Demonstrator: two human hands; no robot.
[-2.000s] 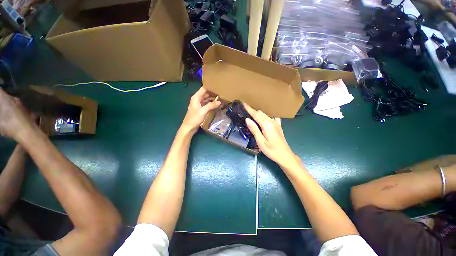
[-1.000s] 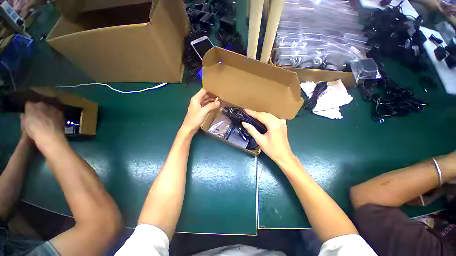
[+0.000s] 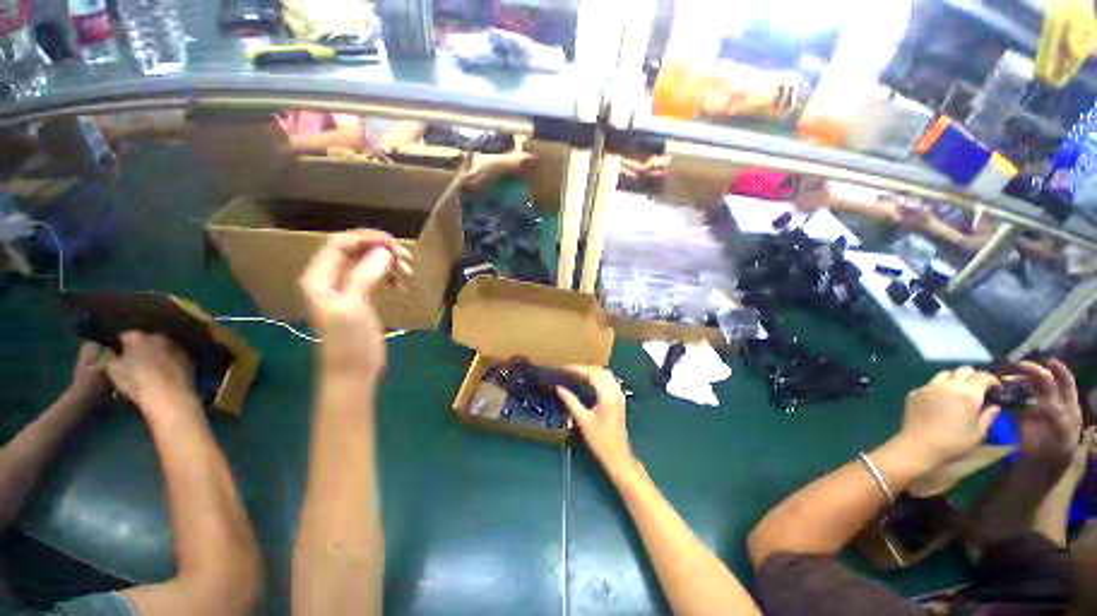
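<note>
A small brown carton [image 3: 514,427] stands open on the green table, its lid [image 3: 529,318] tilted back. Inside are a black cable bundle [image 3: 525,378] and a clear packet [image 3: 487,401] at the left. My right hand [image 3: 600,407] is at the carton's right end, its fingers closed on the black bundle. My left hand [image 3: 351,286] is raised left of the carton, in front of the large box, with its fingers curled. It is blurred, and I cannot tell whether it holds something small.
A large open box [image 3: 271,274] stands behind left, with a white cord [image 3: 277,323] before it. Behind right are clear bags [image 3: 662,259], white paper [image 3: 692,375] and loose black cables [image 3: 824,380]. People work at both sides with boxes; a shelf [image 3: 481,90] runs across the back.
My left hand has left the carton and moved up and left. My right hand stays at the carton. The view has tilted up, showing the shelf. The person at right now holds a dark item up.
</note>
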